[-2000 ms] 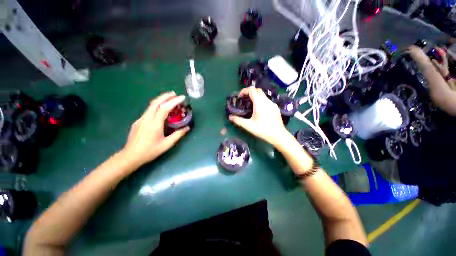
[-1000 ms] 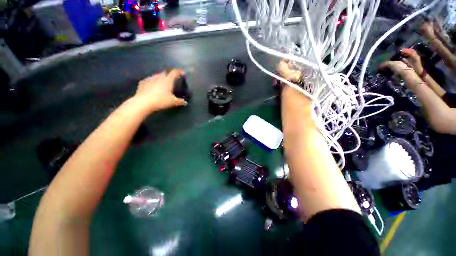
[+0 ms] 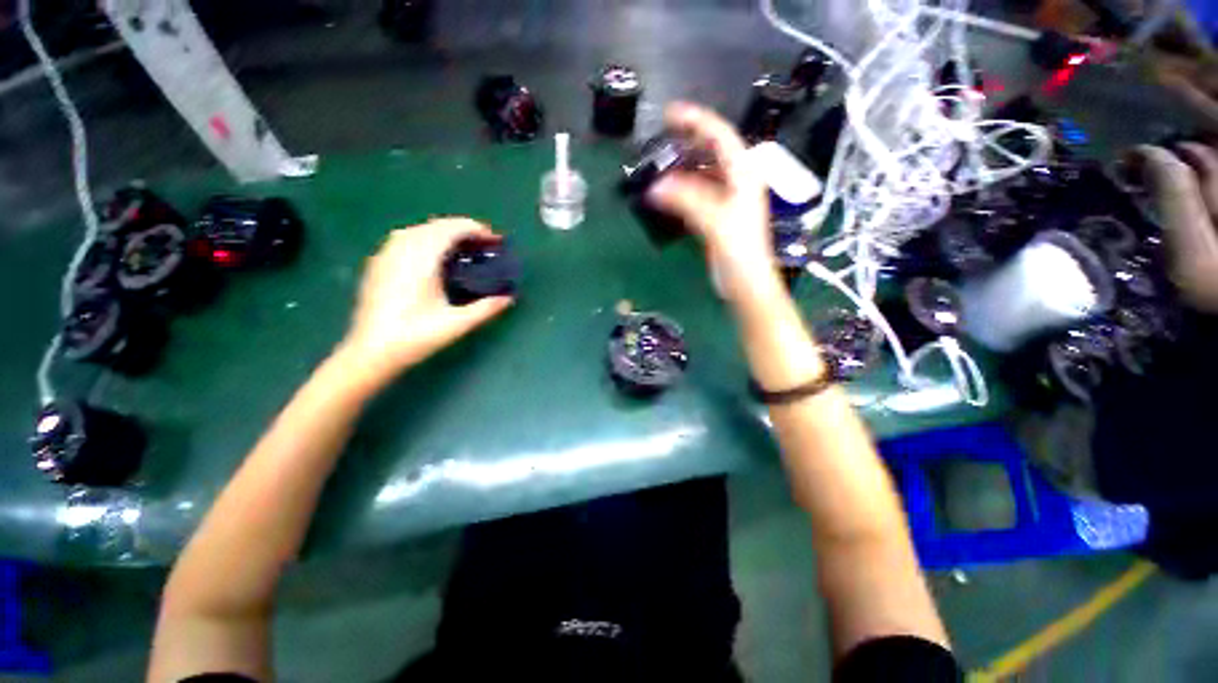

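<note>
My left hand (image 3: 417,291) is closed around a black cylindrical unit (image 3: 481,270) with a dark, unlit top, over the green bench (image 3: 534,387). My right hand (image 3: 715,187) grips another black unit (image 3: 657,171), tilted and a little blurred, up and to the right. A third unit (image 3: 648,352) with a shiny top stands alone on the bench between my forearms. A small clear pot (image 3: 564,200) with a pale stick stands between and beyond my hands.
White cables (image 3: 888,147) lie tangled at right beside a white tub (image 3: 1035,291) and black units. Several units (image 3: 91,444) stand at left, one on a cable. A dark conveyor carries more units (image 3: 616,100). Another person's hand (image 3: 1182,200) is at right; a blue stool (image 3: 955,500) is below.
The view has swung back from the conveyor to the bench. My left hand has come back from the conveyor with a unit. My right hand has left the cables and now holds a unit.
</note>
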